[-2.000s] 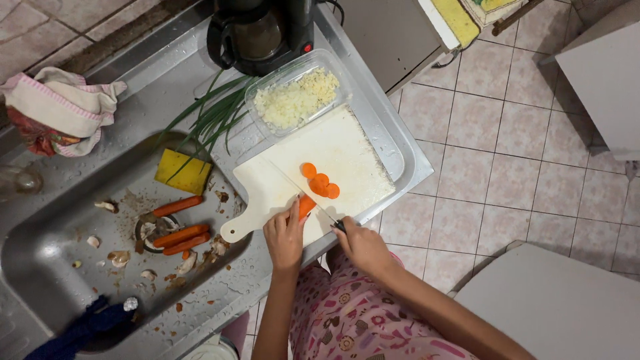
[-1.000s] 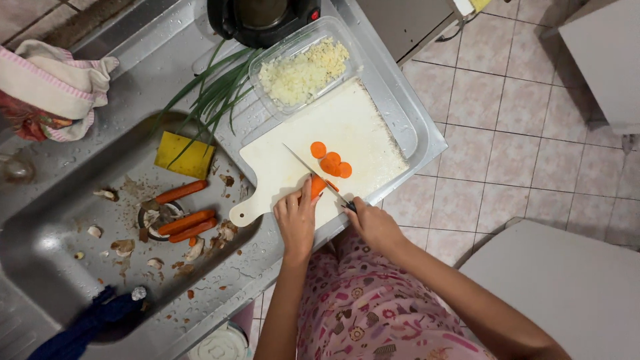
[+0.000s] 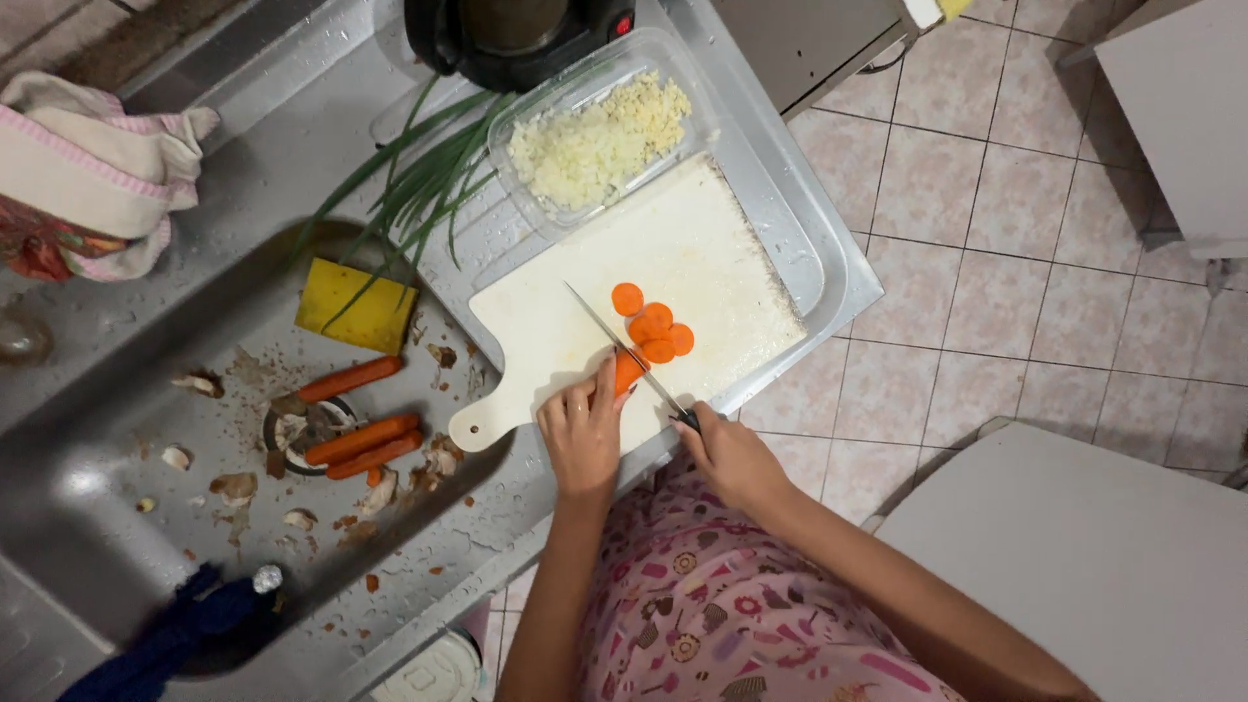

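My left hand (image 3: pixel 582 434) holds a partly sliced carrot (image 3: pixel 627 371) down near the lower edge of a white cutting board (image 3: pixel 546 322). In my right hand (image 3: pixel 733 456) is the dark handle of a kitchen knife (image 3: pixel 595 317), its blade lying across the carrot's cut end. Several round carrot slices (image 3: pixel 657 330) rest just beyond the blade, some overlapping. A clear plastic container (image 3: pixel 507 146) of chopped onion (image 3: pixel 565 161) and a paler yellow minced food (image 3: pixel 655 109) touches the board's far side. Long green onion leaves (image 3: pixel 414 185) lie left of the container.
The steel sink basin (image 3: pixel 73 390) at left holds several carrots (image 3: pixel 363 439), a yellow sponge cloth (image 3: pixel 356 305), scraps and a dark blue cloth (image 3: pixel 185 624). A coffee maker (image 3: pixel 517 39) stands beyond the container. A towel (image 3: pixel 97 175) lies at the upper left.
More carrot slices lie beside the knife than two seconds ago. The carrot under my left hand is still held on the board, and the knife stays in my right hand.
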